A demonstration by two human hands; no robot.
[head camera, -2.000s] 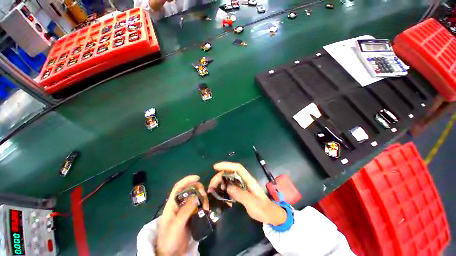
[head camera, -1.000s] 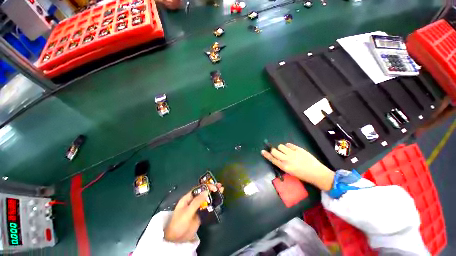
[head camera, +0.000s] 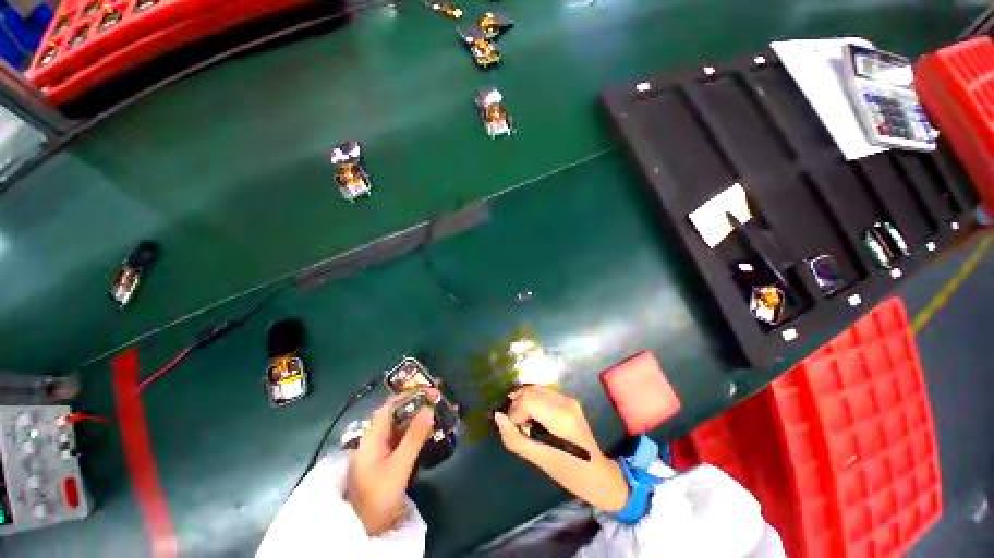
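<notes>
My left hand (head camera: 384, 456) holds an open device unit (head camera: 412, 378) at the lower middle; its black part hangs beside the fingers and its insides face up. My right hand (head camera: 550, 436) holds dark tweezers (head camera: 559, 440) like a pen, with the tip end hidden at the fingers. The fingers are beside a yellow adhesive sheet (head camera: 487, 381) on the bench, just below a whitish shiny piece (head camera: 531, 363). A blue band (head camera: 641, 480) is on my right wrist. A red pad (head camera: 640, 392) lies right of this hand.
Open units lie at left (head camera: 286, 377) and further up the green bench (head camera: 350, 177). A thin black test lead (head camera: 340, 420) runs beside my left hand. A black parts tray (head camera: 763, 196), calculator (head camera: 892, 100) and red trays (head camera: 861, 436) are at right. A power supply (head camera: 39, 463) stands at left.
My right hand has picked up the tweezers from beside the red pad and moved left to the yellow sheet. My left hand still holds the unit. The view has shifted downwards.
</notes>
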